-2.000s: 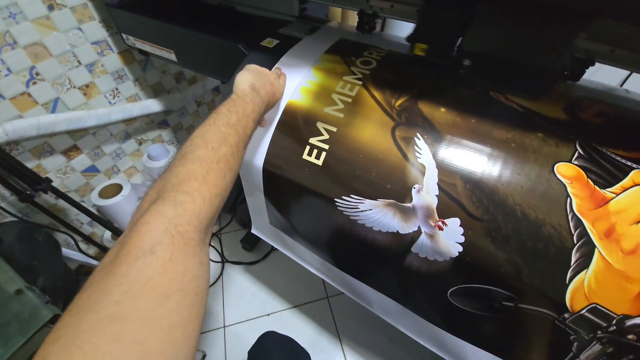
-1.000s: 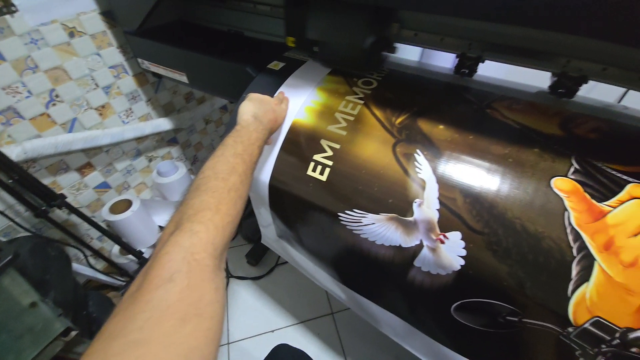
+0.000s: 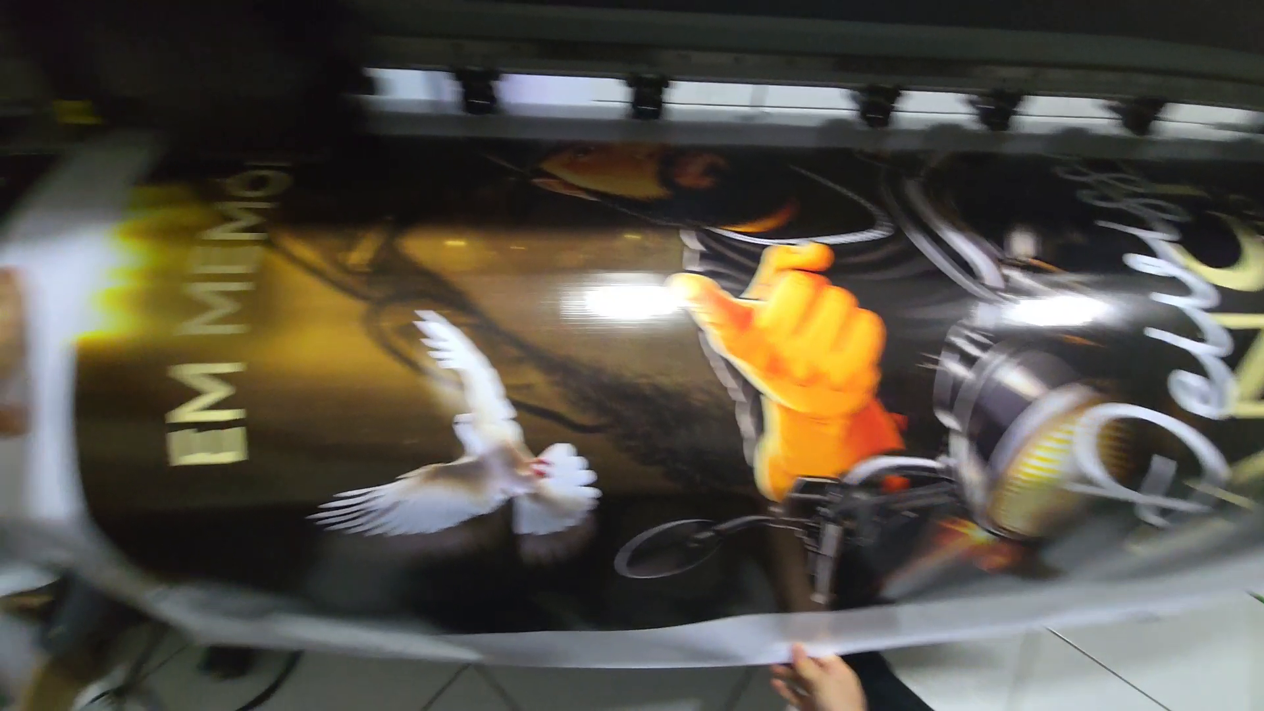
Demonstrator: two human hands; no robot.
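A glossy printed banner (image 3: 612,415) hangs from a wide-format printer, showing a white dove, an orange hand, motorcycle parts and lettering. Its white margin (image 3: 49,395) runs down the left side and along the bottom. My left hand (image 3: 10,351) is at the far left beside that margin, blurred and mostly cut off by the frame, so its grip cannot be made out. At the bottom, right of centre, my right hand (image 3: 825,681) has its fingers at the banner's lower edge, pinching it. Part of this hand is out of frame.
The printer's dark body (image 3: 178,69) spans the top, with several black media rollers (image 3: 647,96) in a row above the banner. White floor tiles (image 3: 968,676) lie below. A dark cable (image 3: 276,681) crosses the floor at lower left.
The view has swung right, showing more of the banner. My right hand now appears at the lower edge. My left hand, earlier on the left margin near the printer, is now lower beside it.
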